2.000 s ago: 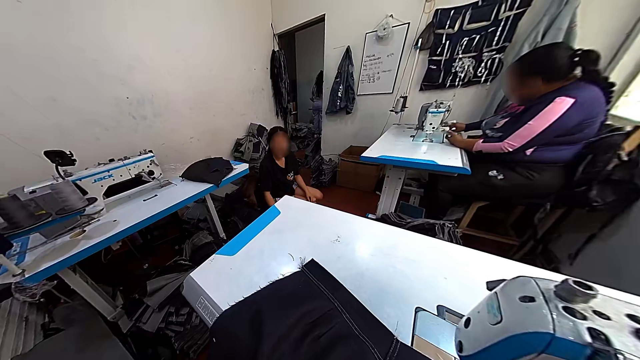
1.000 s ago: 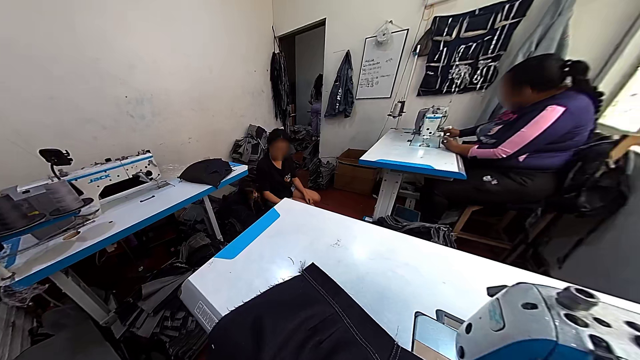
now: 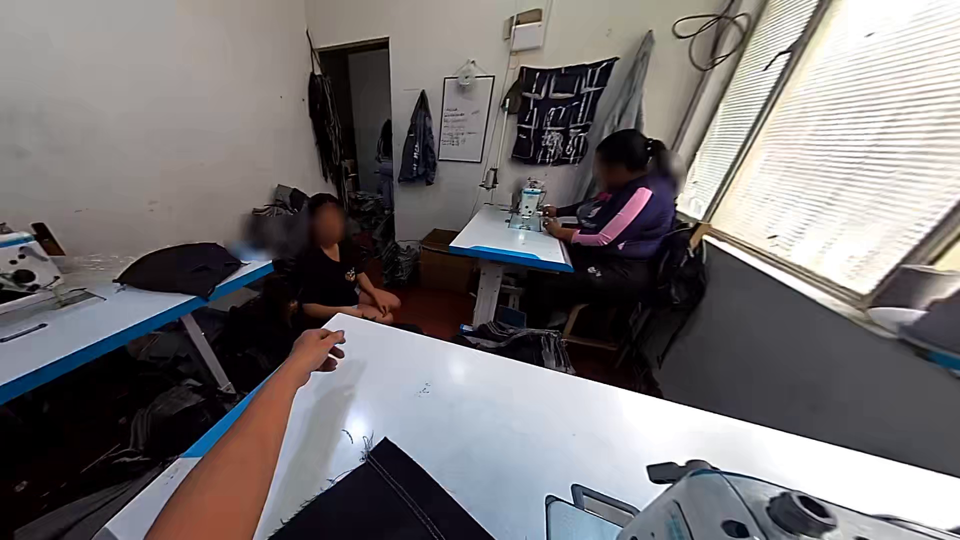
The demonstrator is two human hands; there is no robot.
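Observation:
My left hand reaches out over the far left corner of the white sewing table, its fingers slightly bent. Whether it touches the tabletop or pinches something small, I cannot tell. Dark fabric with a frayed edge and a line of stitching lies on the table at the bottom, nearer to me than the hand. An industrial sewing machine head stands at the lower right, beside a metal-framed plate. My right hand is out of view.
A person sits low beyond the table's left corner. Another person works at a second sewing table farther back. At left stands a table with a machine and dark cloth. Fabric heaps lie on the floor.
My left arm has come into view and extends over the table's left corner. The dark fabric still lies on the tabletop. The view has turned to the right.

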